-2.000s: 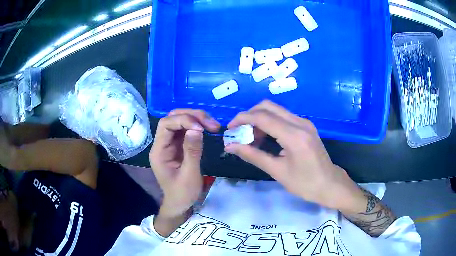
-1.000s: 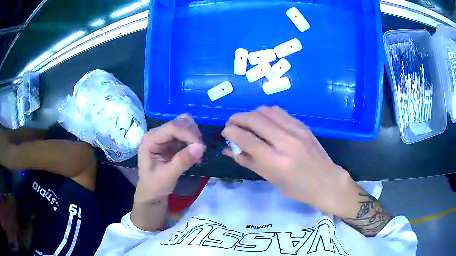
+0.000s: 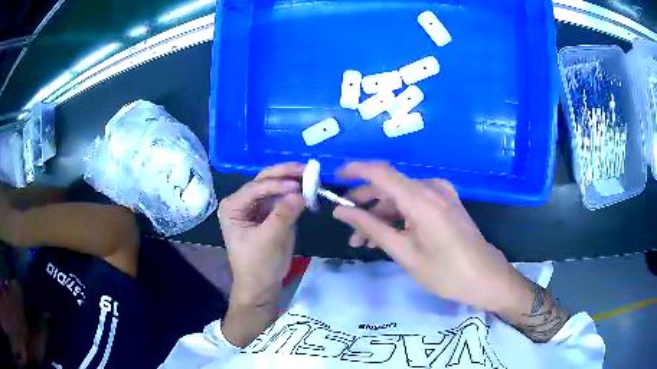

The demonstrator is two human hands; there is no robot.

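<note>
A white plastic housing (image 3: pixel 311 184) is seen edge-on, upright, between the fingertips of my left hand (image 3: pixel 261 216), in front of the blue tray's near wall. A slim white stick (image 3: pixel 336 197) points from the housing's right face towards my right hand (image 3: pixel 410 230). Its right end lies at my right thumb and fingertips; the fingers are slightly blurred, and the grip looks light. Whether the stick passes into the housing's hole cannot be seen. No fine wires can be made out.
The blue tray (image 3: pixel 382 163) holds several loose white housings (image 3: pixel 320 131). A crumpled clear bag (image 3: pixel 155 166) lies at left, with a seated person's arm (image 3: pixel 72 223) below it. A clear box of white sticks (image 3: pixel 601 137) stands at right, with another clear box beyond it.
The housing, earlier in my right fingers, is now in my left fingertips and turned edge-on. The white stick has come into view at its right. My left hand has moved right and up since one second ago.
</note>
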